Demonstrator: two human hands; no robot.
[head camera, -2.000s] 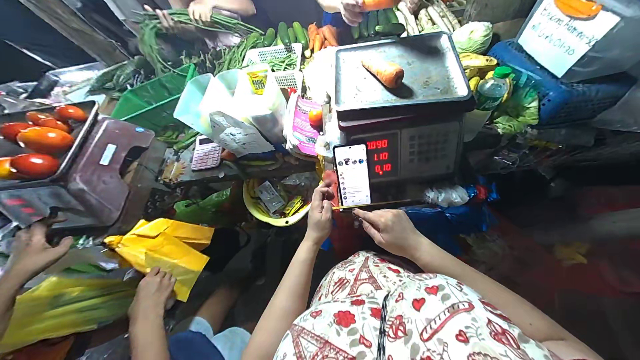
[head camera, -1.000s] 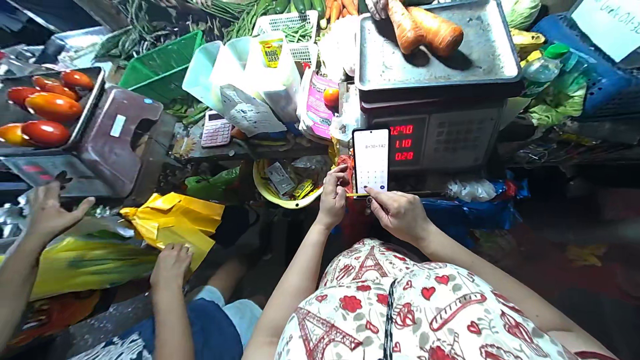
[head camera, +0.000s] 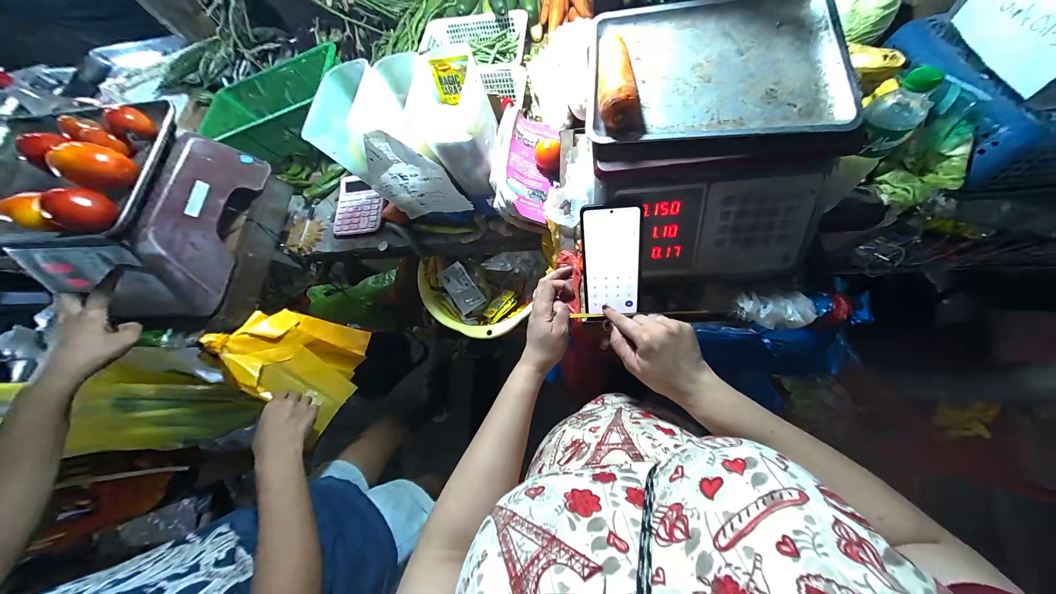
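A phone (head camera: 610, 256) with a calculator keypad on its lit screen stands before a digital scale (head camera: 742, 227) with red digits. My left hand (head camera: 550, 318) is at the phone's lower left edge; whether its fingers grip the phone is hard to see. My right hand (head camera: 656, 351) holds nothing visible, its index finger extended to the bottom of the screen and the other fingers curled. One carrot (head camera: 619, 87) lies at the left of the scale's metal tray (head camera: 742, 74).
At left, another person's hands are near a second scale with tomatoes (head camera: 91, 165) and a yellow bag (head camera: 289, 355). A pink calculator (head camera: 358, 206), a green crate (head camera: 268, 103) and a yellow basin (head camera: 487, 330) of packets are near. Bottles and greens stand at right.
Two carrots were on the scale tray a second ago; one is there now, and the red digits differ. The phone showed a list of icons two seconds ago, then a calculator.
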